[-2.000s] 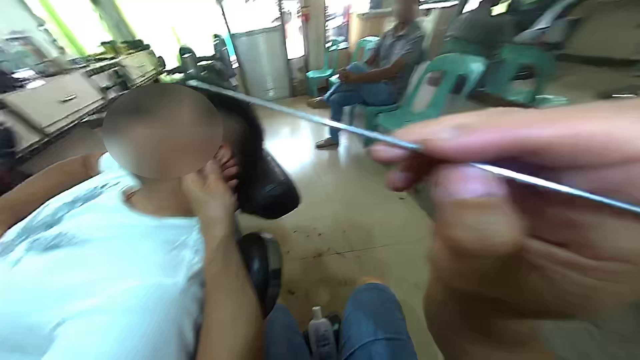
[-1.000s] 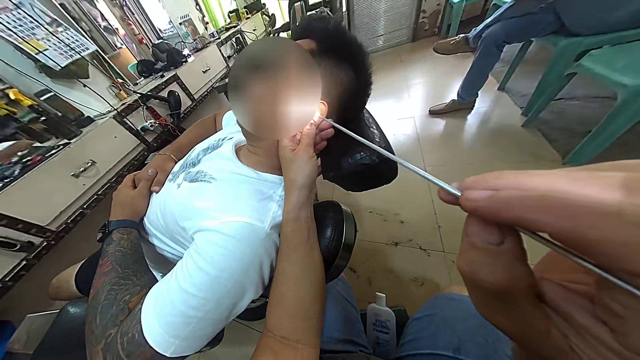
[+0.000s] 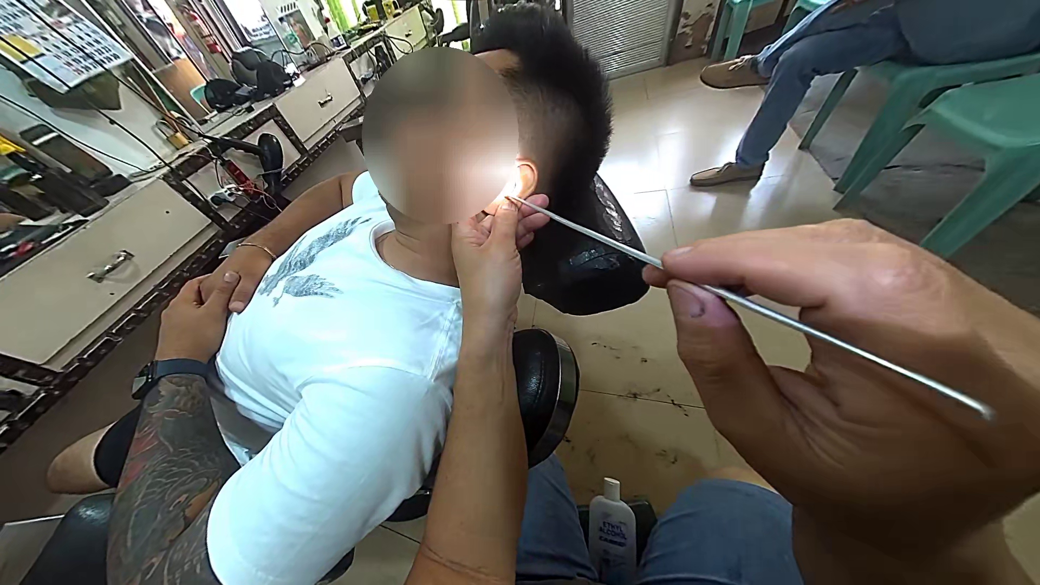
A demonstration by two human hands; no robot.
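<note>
A person in a white T-shirt [image 3: 341, 325] lies back in a black barber chair, head on the black headrest [image 3: 589, 260]. My left hand [image 3: 491, 244] pinches the lower part of this person's ear [image 3: 527, 177] between thumb and fingers. Between the thumb and fingertips of my right hand [image 3: 821, 325] is a thin metal rod [image 3: 593, 233]. Its far tip is at the ear, beside my left fingertips; whether it is inside the ear I cannot tell. The rod's near end sticks out past my right palm. A bright spot of light falls around the ear.
A white bottle of ethyl alcohol [image 3: 612, 532] stands between my legs. The chair's black armrest [image 3: 548, 394] is beside my left forearm. At left runs a counter with drawers [image 3: 106, 268], cords and tools. Another person's jeans-clad legs [image 3: 800, 73] and green plastic chairs [image 3: 975, 122] are at upper right.
The view has swung and come nearer to the reclining person since two seconds ago. The rod's tip, apart from the ear in the oldest frame, is now at it. My left hand stays at the ear.
</note>
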